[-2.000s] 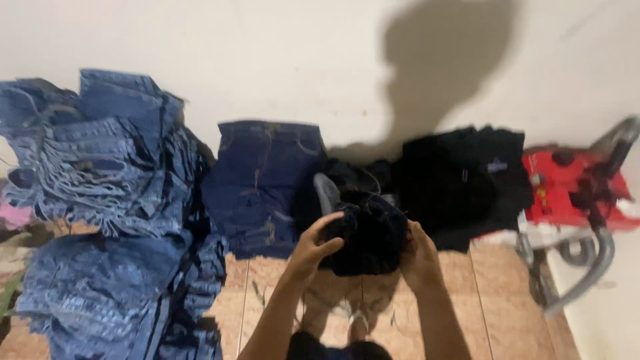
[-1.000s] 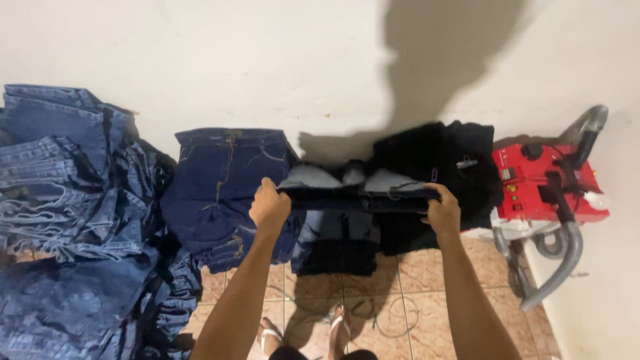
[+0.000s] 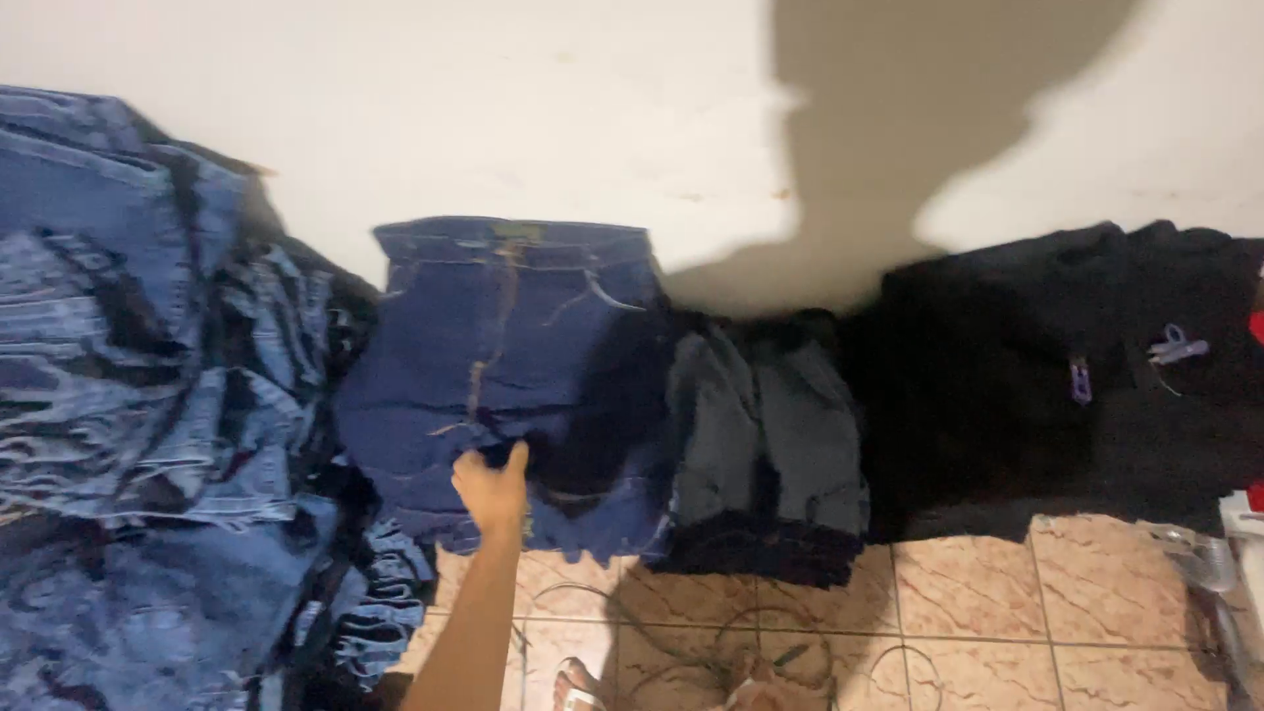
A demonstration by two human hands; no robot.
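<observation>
My left hand [image 3: 494, 486] is at the lower part of a stack of dark blue denim garments [image 3: 434, 336], fingers curled on the fabric; whether it grips a fold is blurred. My right hand is out of view. Right of that stack lies a smaller dark garment with grey panels [image 3: 716, 425]. Beside it is a pile of black garments [image 3: 968, 395], with a small purple tool or clip [image 3: 1080, 381] and a pale purple one [image 3: 1177, 346] on top.
Faded blue denim garments [image 3: 89, 296] are heaped at the left, with frayed strips [image 3: 380, 612] below. A pale wall [image 3: 444, 109] rises behind. Thin cords [image 3: 691, 612] lie on the tiled floor [image 3: 968, 592] near my sandalled foot [image 3: 575, 686]. Red edges show at far right.
The dark garment that both hands held up is no longer held between them. My left hand is now over the blue stack, and my right hand has left the view.
</observation>
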